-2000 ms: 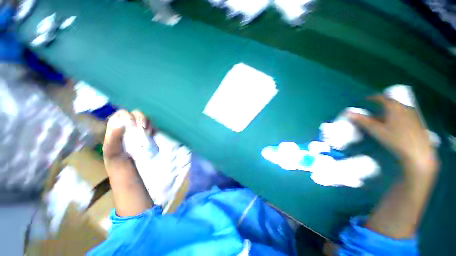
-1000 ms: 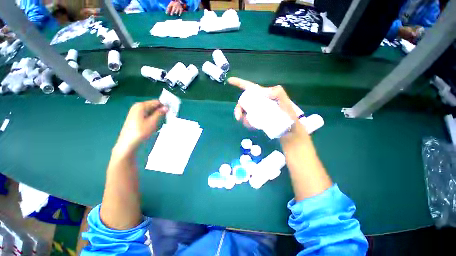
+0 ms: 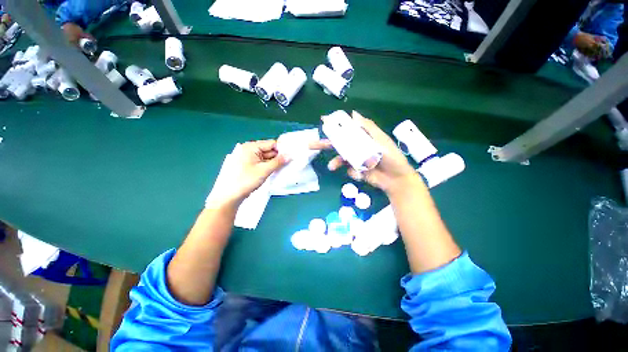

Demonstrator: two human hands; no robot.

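My left hand (image 3: 251, 170) pinches a small white piece (image 3: 297, 143), perhaps a sleeve or wrapping, over the white sheets (image 3: 253, 206). My right hand (image 3: 385, 159) holds a white cylindrical unit (image 3: 351, 141), tilted, with its ring end towards me. One right fingertip reaches the edge of the white piece. Round white and blue discs (image 3: 337, 229) lie in a loose pile below the right hand. White cylinders (image 3: 441, 170) lie to the right of my right hand, and others lie beside the discs, partly behind my forearm.
More white units (image 3: 290, 86) lie in groups across the bench. Grey metal uprights (image 3: 513, 152) stand left and right. A clear plastic bag (image 3: 609, 261) lies at the right end. A black tray (image 3: 441, 17) is at the back. Other people's hands (image 3: 593, 45) show at both far corners.
My left hand has moved right with the white piece, close to my right hand. The cylinder in my right hand now shows clearly, turned with its ring end towards me.
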